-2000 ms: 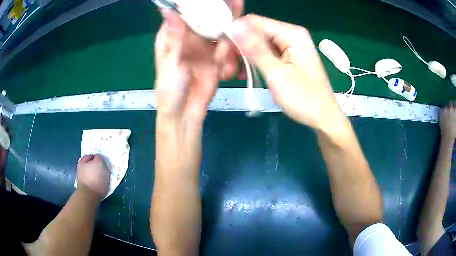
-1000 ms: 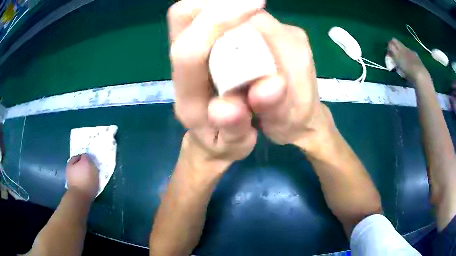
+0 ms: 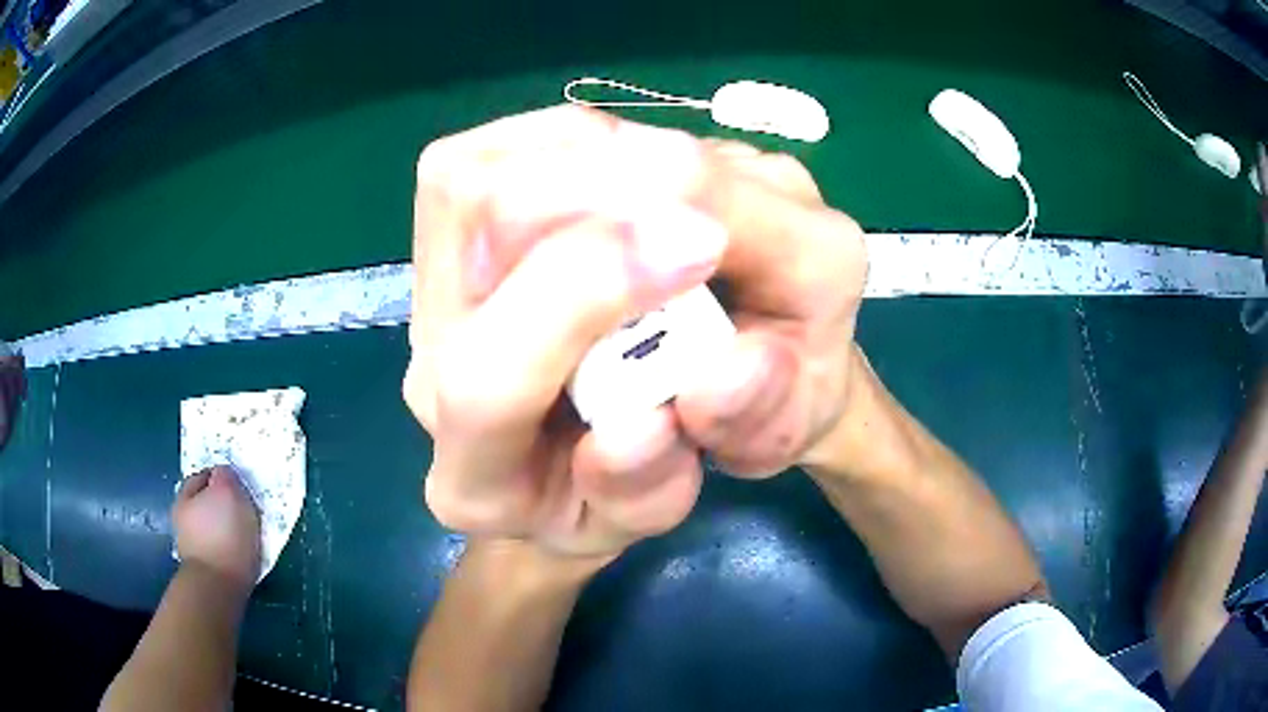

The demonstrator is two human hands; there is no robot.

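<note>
My left hand (image 3: 529,334) and my right hand (image 3: 793,306) are clasped around a white device (image 3: 654,369) in front of the camera. Its white end face points at the camera and shows a small dark slot. My fingers and thumbs hide most of the device, so I cannot see its sides or a cord on it.
White devices with loops lie on the green belt: one behind my hands (image 3: 769,110), another (image 3: 978,132) and one farther right (image 3: 1217,155). A worn white divider strip (image 3: 1057,264) crosses the view. Another person's hand (image 3: 218,522) rests on a white cloth (image 3: 282,452). Another arm (image 3: 1217,543) is at right.
My clasped hands have lowered and turned the device so its slot shows. A device with a loop now shows behind them. The other person's right-side hand has withdrawn from the belt.
</note>
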